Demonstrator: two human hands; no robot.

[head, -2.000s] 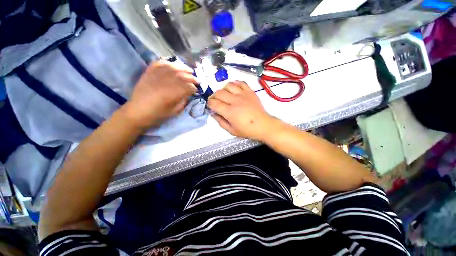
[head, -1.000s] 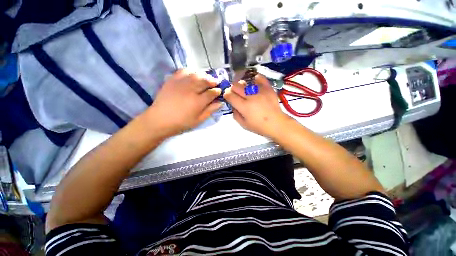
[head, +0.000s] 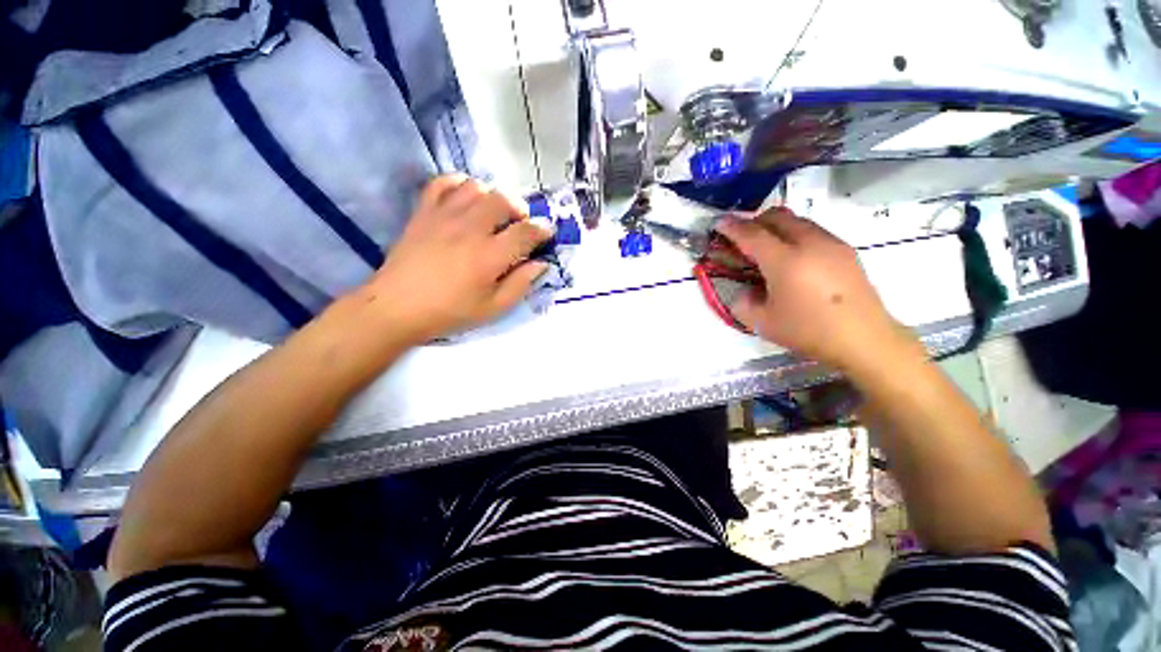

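The grey-blue garment (head: 274, 153) with navy stripes lies on the table left of the needle. My left hand (head: 458, 261) pinches its edge just left of the presser foot area, beside small blue bits. My right hand (head: 802, 280) is on the red-handled scissors (head: 716, 296), right of the needle. The fingers cover most of the handles, and the blades point left toward the machine head (head: 618, 115). A dark thread (head: 624, 290) runs across the table from the garment edge toward the right hand.
A blue tension knob (head: 717, 161) is on the machine. A dark green thread bundle (head: 980, 280) hangs by the control box (head: 1041, 242) at the right. A ruler strip (head: 509, 417) runs along the front edge. Cloth piles lie at the far right.
My right hand has left the fabric edge, moved right and closed around the scissors handles. My left hand stays on the garment edge. The camera view has shifted.
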